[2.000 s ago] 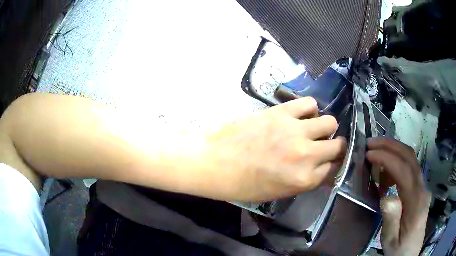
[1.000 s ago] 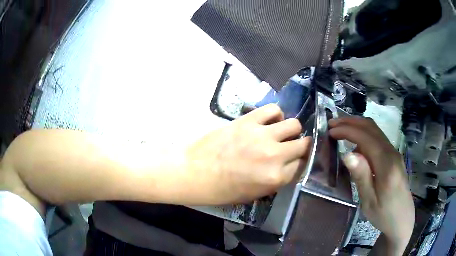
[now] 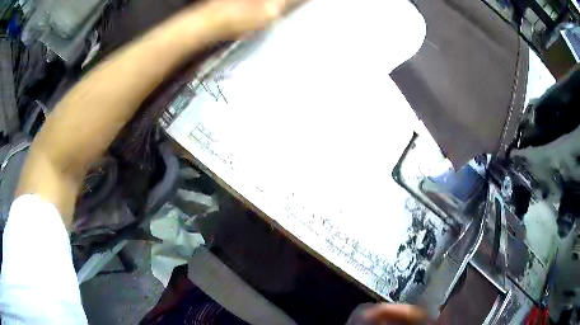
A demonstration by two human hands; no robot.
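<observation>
The dark brown garment panel [image 3: 467, 76] lies at the upper right, with a curved cut-out and a stitched right edge running to the presser foot area [image 3: 499, 171]. The brown fabric strip [image 3: 467, 298] lies in the shiny metal folder [image 3: 474, 244] at the lower right. My left hand [image 3: 267, 9] is at the top edge, blurred and partly cut off, over dark cloth at the table's far left side; its fingers are not clear. My right hand [image 3: 391, 314] is cut off by the bottom edge, left of the folder, with only a small part showing.
The white table [image 3: 286, 139] has a printed scale along its near edge. A dark bent edge guide [image 3: 404, 168] stands left of a blue piece [image 3: 464, 184]. The machine head [image 3: 553, 159] is at right. Red handles [image 3: 538, 315] show at lower right. Dark cloth [image 3: 108, 190] is heaped at left.
My left hand has left the folder and swung to the far left top. My right hand has dropped away from the folder to the bottom edge. The view has turned left.
</observation>
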